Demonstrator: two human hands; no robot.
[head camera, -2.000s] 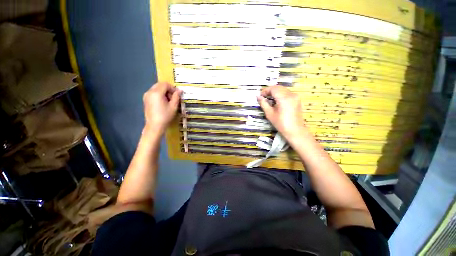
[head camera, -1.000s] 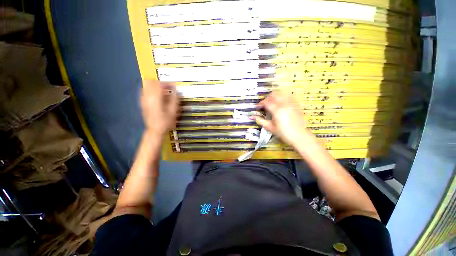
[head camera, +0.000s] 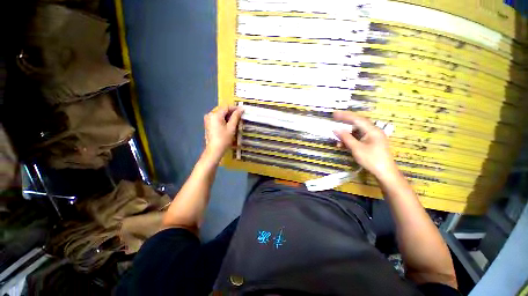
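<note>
A yellow slotted template (head camera: 417, 144) lies in front of me. Several upper slots hold white strips, and several lower slots show dark. My left hand (head camera: 221, 130) pinches the left end of a white strip (head camera: 283, 118) at the template's left side. My right hand (head camera: 363, 141) holds the same strip near its right end. The strip lies stretched over a slot just below the filled ones; whether it is fully seated I cannot tell. Loose white strips (head camera: 329, 181) lie at the template's lower edge below my right hand, partly hidden by it.
Brown cut pieces (head camera: 95, 136) hang and lie on metal racks at the left. A yellow line (head camera: 136, 104) runs along the dark floor. A pale metal surface (head camera: 502, 263) is at the lower right. My dark apron is below the template.
The view has shifted, so the template appears further right. A white strip now stretches between both hands over a slot that showed dark before. The loose strips have changed position.
</note>
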